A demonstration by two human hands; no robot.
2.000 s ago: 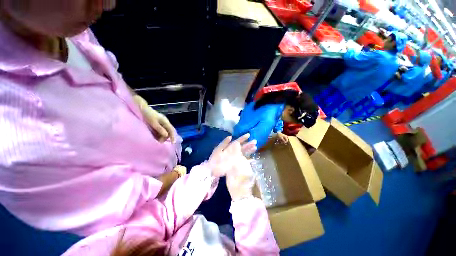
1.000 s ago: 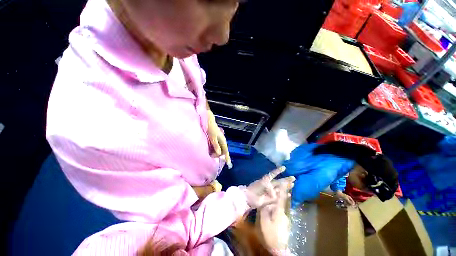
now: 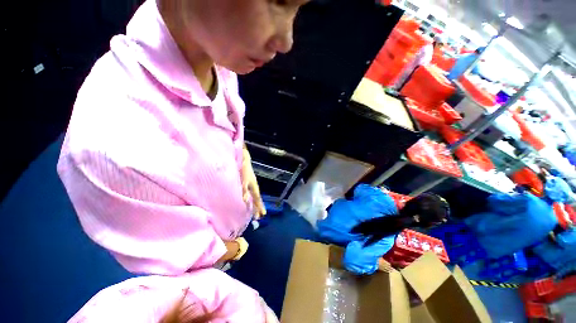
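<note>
Neither of my hands is in view. Only a pink sleeve [image 3: 183,296], apparently mine, shows at the bottom edge. A person in a pink striped smock [image 3: 151,170] stands close at the left, with one hand [image 3: 251,189] hanging in front of the body and a yellowish band at the other wrist. An open brown carton [image 3: 304,284] stands at the bottom centre with clear shiny parts [image 3: 338,295] inside, cut off by the lower edge. A second open carton [image 3: 432,287] stands to its right.
A blue-coated worker [image 3: 360,217] bends behind the cartons, beside a red crate [image 3: 418,246]. Black boxes [image 3: 309,82], a hand trolley [image 3: 275,170], a whitish bag [image 3: 312,200] and a pale board [image 3: 341,171] stand behind. Benches with red bins [image 3: 432,158] and blue-coated workers [image 3: 515,221] are at the right.
My raised, touching hands have dropped out of view. The view has shifted, and the nearer carton shows more fully. The blue-coated worker has turned, with the head facing away.
</note>
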